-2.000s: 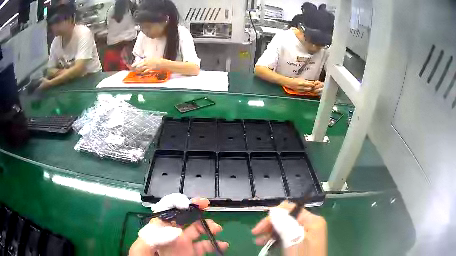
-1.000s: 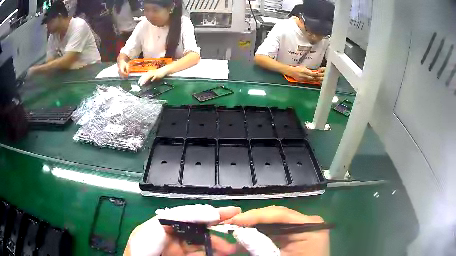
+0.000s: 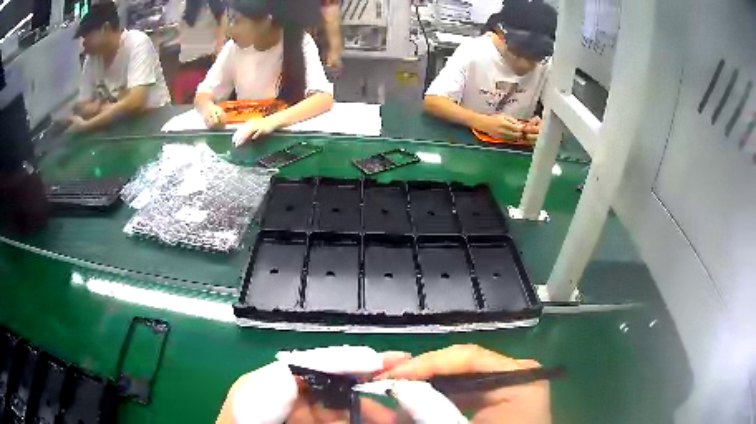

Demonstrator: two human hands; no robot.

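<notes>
My left hand (image 3: 269,397), with white finger cots, holds a black phone middle frame (image 3: 327,387) at the bottom centre. Only one end of the frame shows between the fingers; the rest is hidden or cut off by the picture's edge. My right hand (image 3: 477,389), also with a white cot, holds dark-handled tweezers (image 3: 497,378) pointing left. Their bright tips are at the frame's end. Whether the tips touch it, and any small part there, cannot be told.
An empty black blister tray (image 3: 388,273) lies ahead. Shiny bagged parts (image 3: 191,199) lie left of it. A filled tray (image 3: 50,385) is at lower left, with a loose frame (image 3: 143,360) beside it. Two frames lie beyond. A white post (image 3: 572,207) stands right; people sit opposite.
Since two seconds ago my hands have come together, with the tweezer tips now at the frame. The loose frame at lower left has shifted left, and the frames beyond the tray have shifted right.
</notes>
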